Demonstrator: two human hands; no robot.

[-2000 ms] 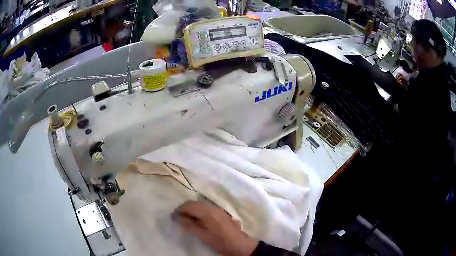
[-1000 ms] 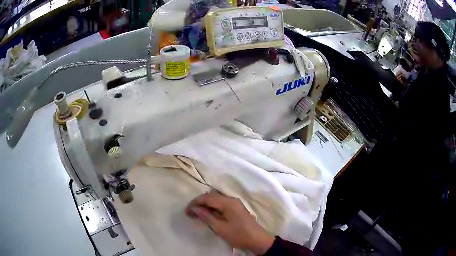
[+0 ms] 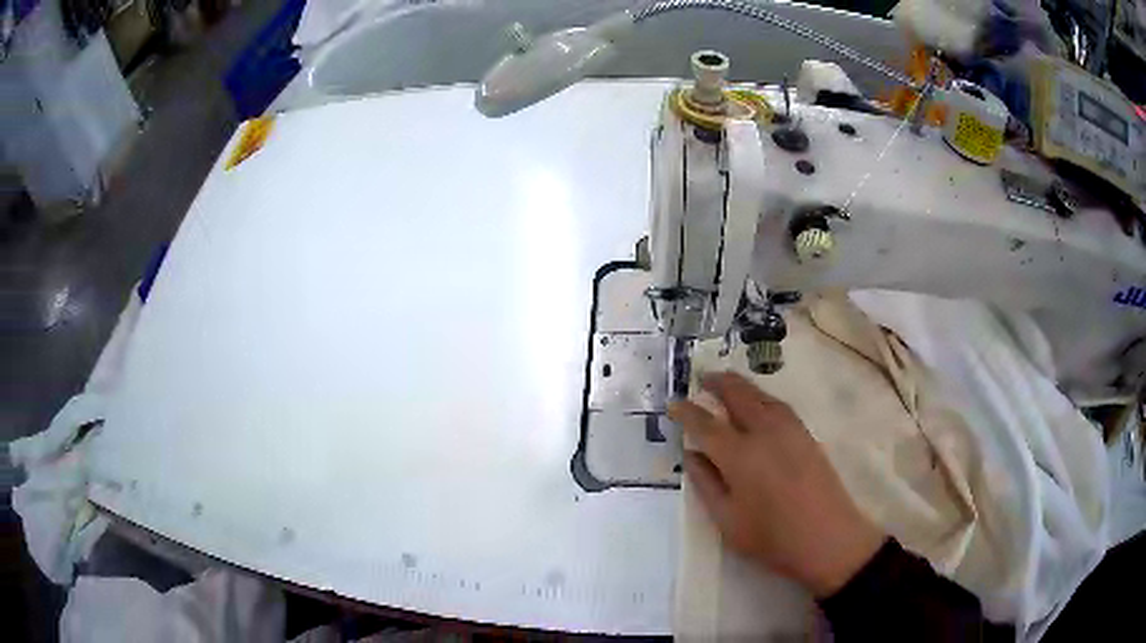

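The cream and white garment piece (image 3: 905,427) lies bunched under and right of the machine head, its straight left edge (image 3: 699,565) running down past the table's front edge. My right hand (image 3: 779,490) lies palm down on this edge, fingertips pressing it close to the presser foot (image 3: 680,371). The dark sleeve comes in from the lower right. The needle tip is too small to make out. The sewing machine head (image 3: 704,226) stands over the shiny needle plate (image 3: 628,364). My left hand is not in view.
The white table (image 3: 377,339) spreads left of the machine. A lamp head (image 3: 547,69) on a flexible neck is at the back. A thread cone (image 3: 971,123) and control panel (image 3: 1091,119) sit above the arm. Pale cloth (image 3: 63,502) hangs at the table's left edge.
The view has swung left, showing more table and losing the seated person. My right hand has moved from the middle of the cloth to its left edge near the presser foot.
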